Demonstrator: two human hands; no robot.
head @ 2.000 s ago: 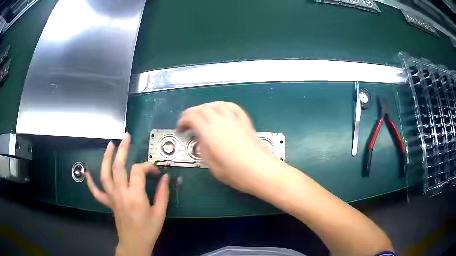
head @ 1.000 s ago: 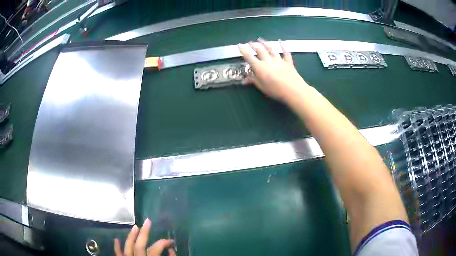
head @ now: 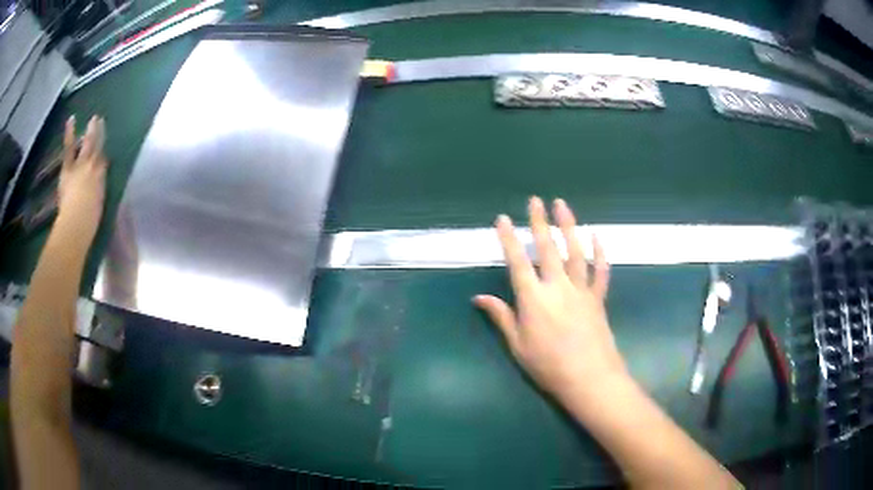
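Observation:
My left hand is at the far left, beyond the metal sheet, near dark, blurred parts; its fingers point away and I cannot tell whether it touches or holds one. My right hand is open and empty, fingers spread over the near metal strip. A four-ring plate lies along the farther strip, and a second ringed plate lies to its right. A small metal ring lies near the front left edge.
Tweezers lie at the right beside a small round part. Red-handled pliers lie next to them. A clear blister tray is at the right edge. A yellow-and-red block sits at the far strip's end.
The right hand has let go of the four-ring plate at the far strip and come back nearer. The left hand has moved from the near edge to the far left. The view has shifted.

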